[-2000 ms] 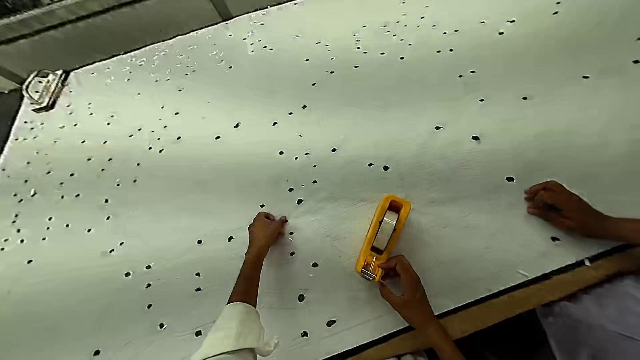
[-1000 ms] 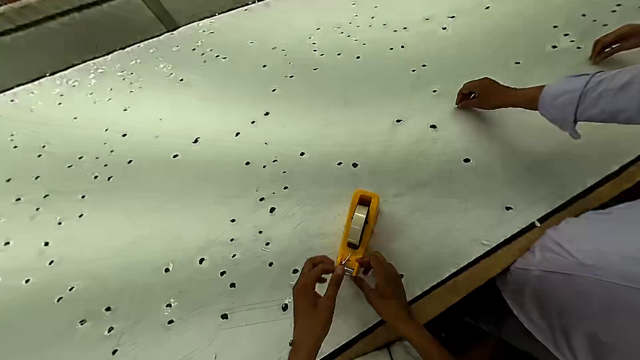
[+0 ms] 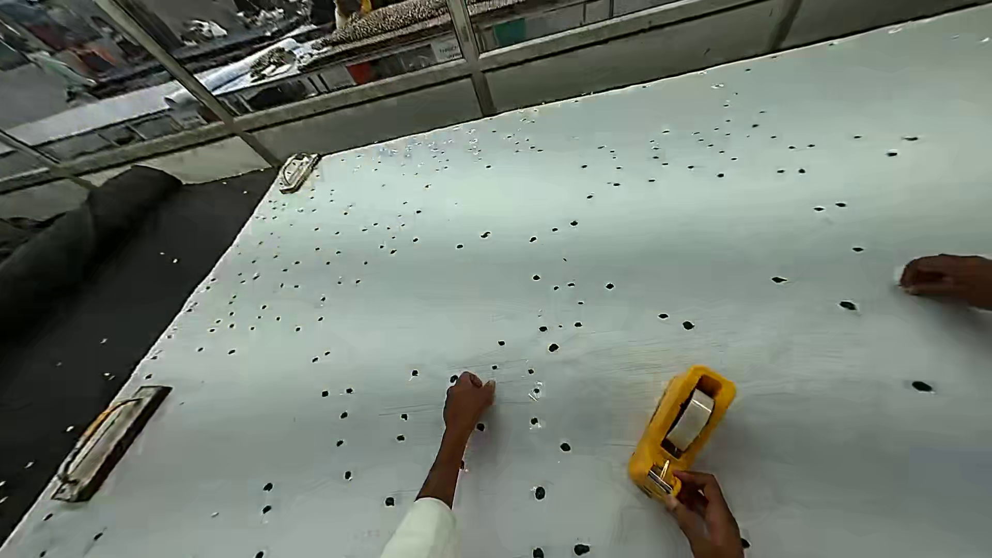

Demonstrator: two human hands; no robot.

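A large pale sheet (image 3: pixel 620 256) with many dark holes or spots lies spread out. My left hand (image 3: pixel 469 403) rests on it, left of centre, fingers curled down beside some dark spots; whether a small thing is under the fingertips cannot be seen. A yellow tape dispenser (image 3: pixel 647 434) with a roll of tape (image 3: pixel 690 420) stands on the sheet to the right. At its near, cutter end, the thumb and fingers of my right hand (image 3: pixel 697 504) grip the edge. Small shiny bits, perhaps clear tape, lie on the sheet between the dispenser and my left hand.
Another person's hand (image 3: pixel 949 279) touches the sheet at the right edge. A flat metal weight or clamp (image 3: pixel 112 442) lies on the left border, a similar one (image 3: pixel 297 172) at the far corner. Dark rolled material (image 3: pixel 85 232) is at left, a framed window (image 3: pixel 473 58) behind.
My left hand has moved from the dispenser's cutter end leftward onto the sheet. My right hand stays at the dispenser. The view has swung up and left.
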